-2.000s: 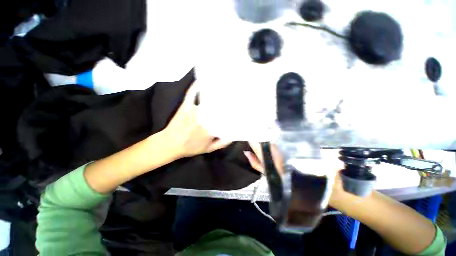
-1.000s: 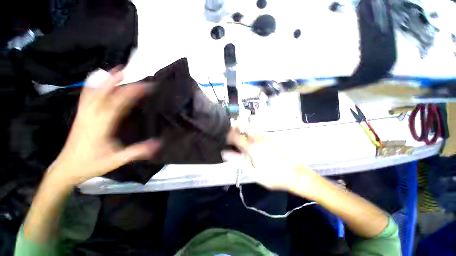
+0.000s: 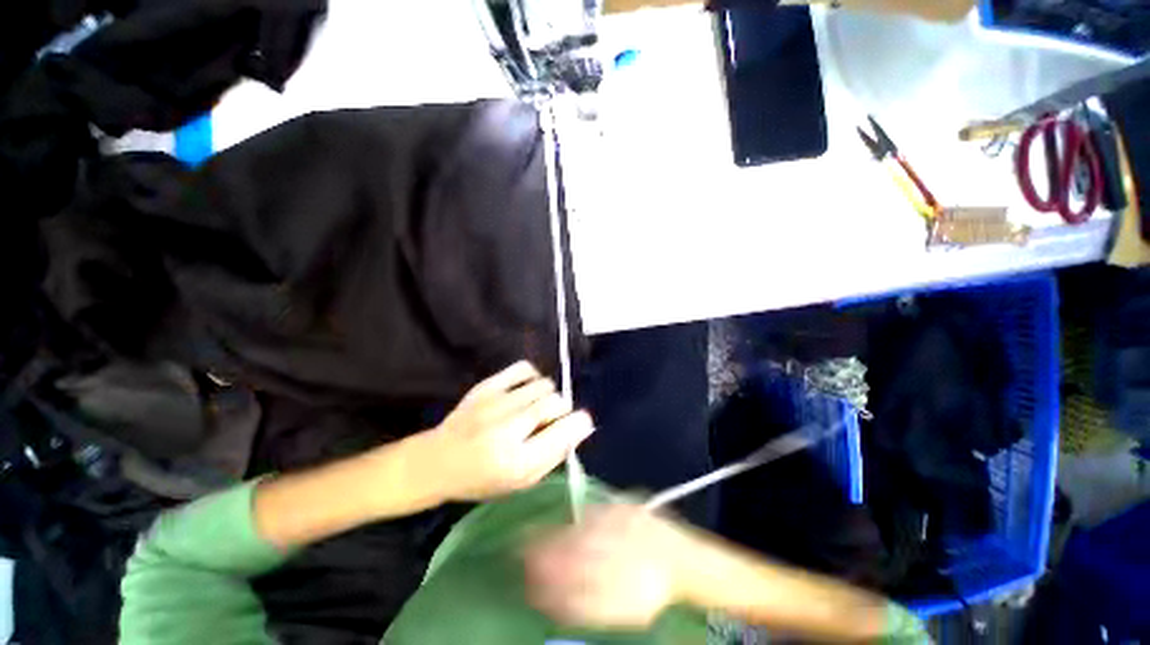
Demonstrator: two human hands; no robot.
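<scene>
The dark brown cloth (image 3: 378, 227) spreads from the presser foot (image 3: 542, 78) over the table's front edge to the lap. The white cord (image 3: 560, 252) runs straight along the cloth's right edge, from the presser foot down to my hands. My left hand (image 3: 511, 435) is closed on the cloth edge and cord near the lap. My right hand (image 3: 605, 567), blurred, is below it at the cord's lower end. The cord also runs from there up to the right; the grip of my right fingers is blurred.
The smartphone (image 3: 774, 86), snips (image 3: 903, 170), a tan block (image 3: 977, 227) and red-handled scissors (image 3: 1059, 169) lie on the white table (image 3: 706, 239). A blue basket (image 3: 1044, 428) with dark cloth stands below right. Dark cloth (image 3: 202, 57) is heaped at left.
The view has shifted, and the machine head has mostly left it. The cloth now lies spread out. Both hands have moved from the table down to the lap, and the cord is straight along the edge.
</scene>
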